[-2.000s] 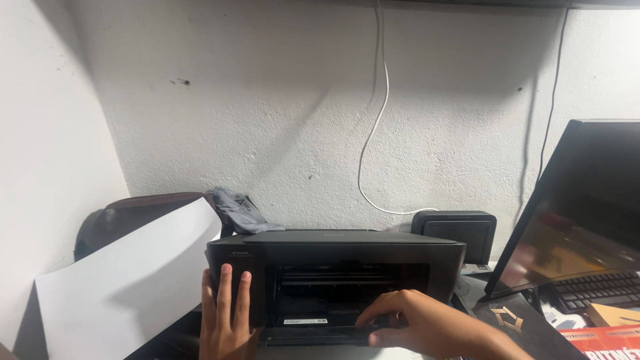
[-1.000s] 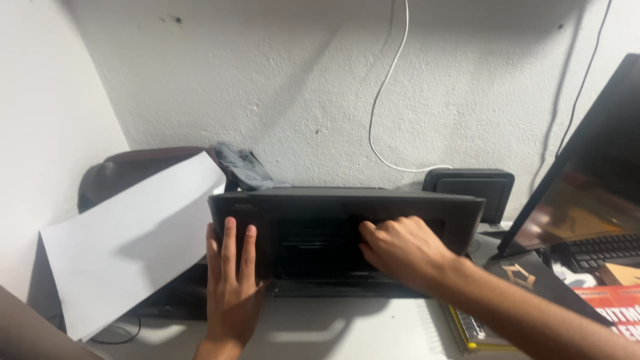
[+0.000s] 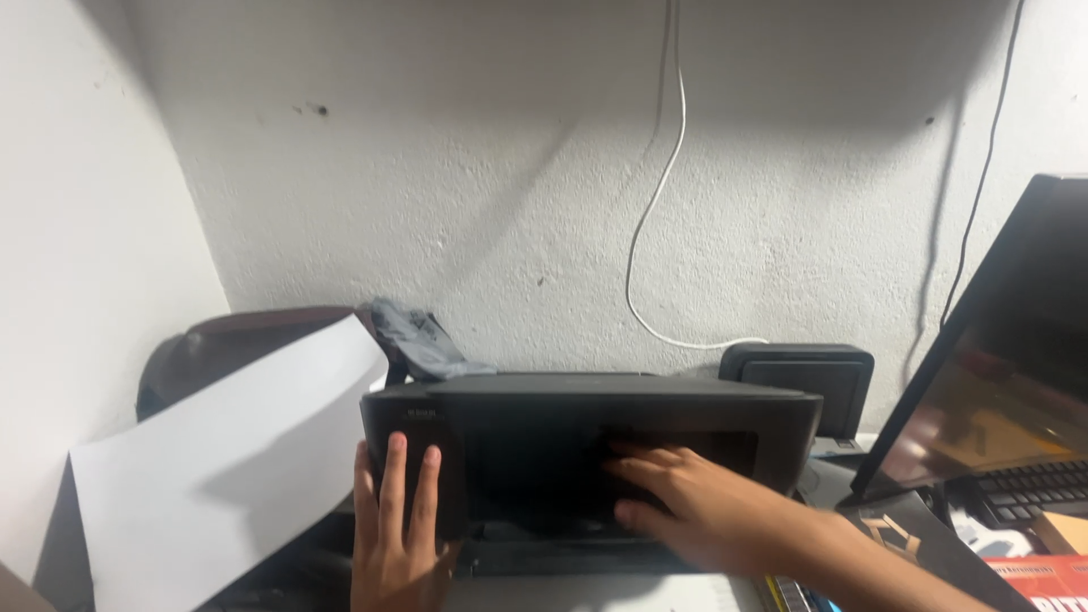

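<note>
A black printer [image 3: 527,425] stands against the white wall, its dark front facing me. My left hand [image 3: 398,518] rests with spread fingers on the left part of that front, near small lettering. My right hand [image 3: 680,497] reaches to the dark recess right of the front's middle, and its fingertips are lost in shadow there. Neither hand grips anything that shows. Blur and darkness hide the details inside the recess.
White paper sheets [image 3: 229,476] lean at the left before a dark rounded object [image 3: 255,340]. A grey plastic bag [image 3: 421,340] lies behind the printer. At the right are a black box [image 3: 803,378] with a white cable, a monitor [image 3: 1011,340], a keyboard [image 3: 1033,489] and a red book [image 3: 1045,578].
The right hand's fingers have gone from curled at the printer's front to more extended at its recess. The left hand remains on the left part of the front.
</note>
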